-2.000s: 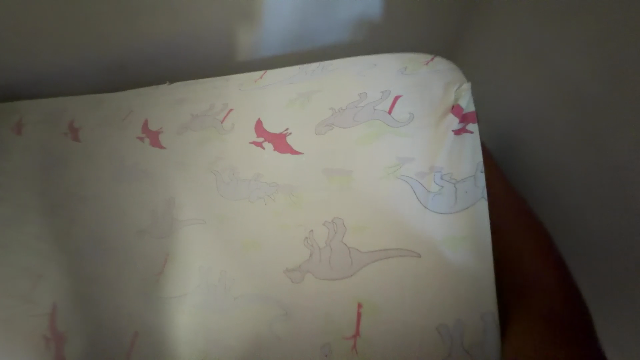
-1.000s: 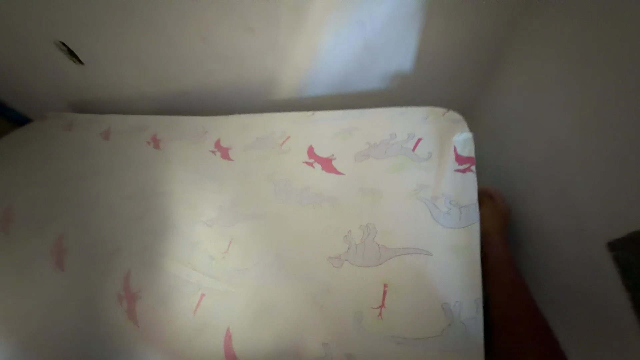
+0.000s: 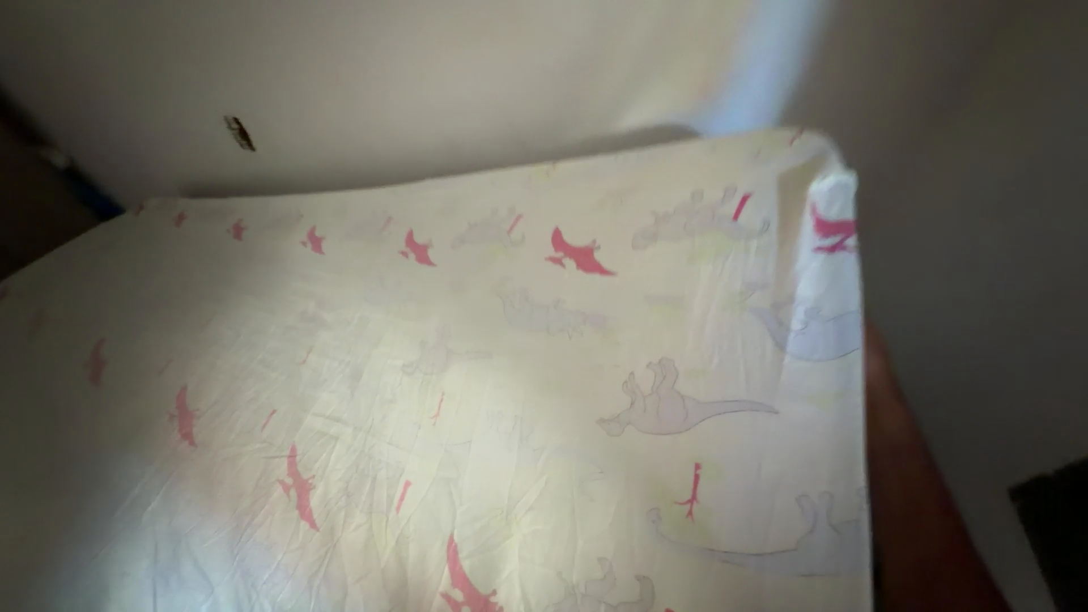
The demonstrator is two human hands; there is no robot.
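A mattress in a pale sheet printed with dinosaurs (image 3: 527,374) fills most of the view, creased toward the lower left. At its far right corner the fabric (image 3: 829,255) is folded over and brightly lit. Beyond the right edge a bare forearm shows, running down behind the side of the mattress. The hand at its end is hidden or too dim to make out, so what it touches cannot be told. My other hand is not in view.
A pale wall (image 3: 476,76) with a small dark mark (image 3: 240,133) runs along the far edge. A blue object (image 3: 98,197) lies in shadow at the far left. Another pale wall stands right of the mattress, and a dark object (image 3: 1054,527) sits at the lower right.
The view has shifted. A hand that showed beside the right edge a second ago is now mostly behind the mattress. The far edge of the mattress looks more tilted than a second ago.
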